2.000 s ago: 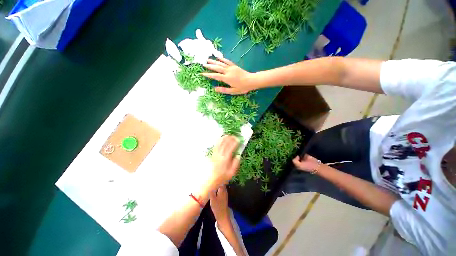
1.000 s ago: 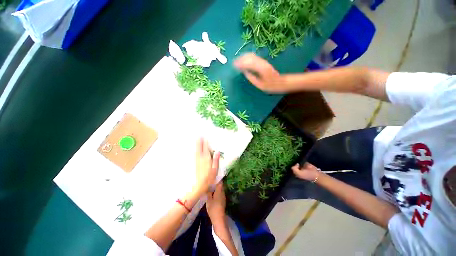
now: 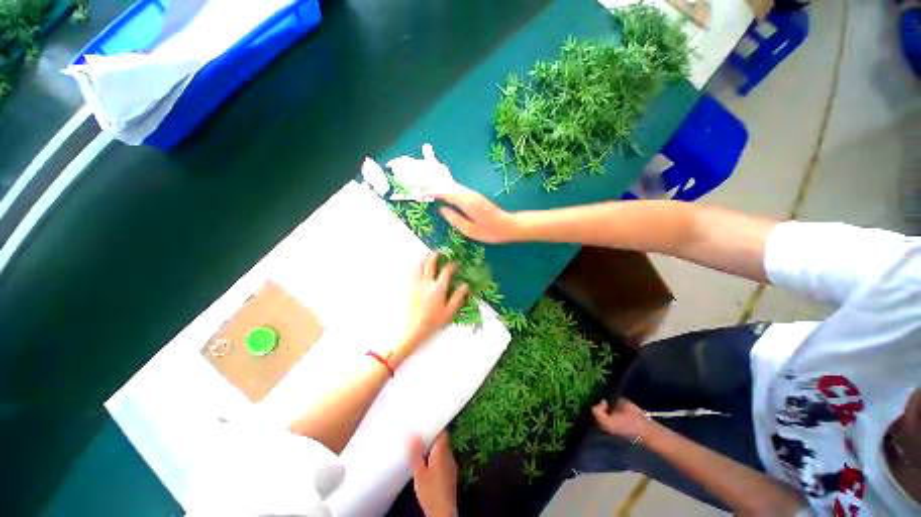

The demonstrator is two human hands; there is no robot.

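Green leaf sprigs [image 3: 472, 273] lie in a loose strip along the right edge of the white board [image 3: 338, 237]. My left hand [image 3: 436, 295], red band at the wrist, rests on the board with fingers spread against them. My right hand [image 3: 434, 475] is low, at the near left side of the black tray [image 3: 495, 490]; its grip is unclear. The tray, partly below the board's edge, holds many sprigs [image 3: 535, 389]. A tan pad [image 3: 265, 379] on the board bears a green disc [image 3: 262, 341]. The board's near part looks bent.
Another person [image 3: 843, 384] at right has one hand at the sprigs and one on the tray's far rim. A sprig heap [image 3: 576, 111] and white crumpled cloth [image 3: 419, 174] lie on the green bench. Blue bin [image 3: 227, 86] upper left; blue stool [image 3: 707, 151] and carton [image 3: 621, 288] beyond the edge.
My left hand has moved up to the sprigs, which have shifted right off the board's edge. My right hand is lower in view. The other person's hand has returned to the sprigs. The view has shifted.
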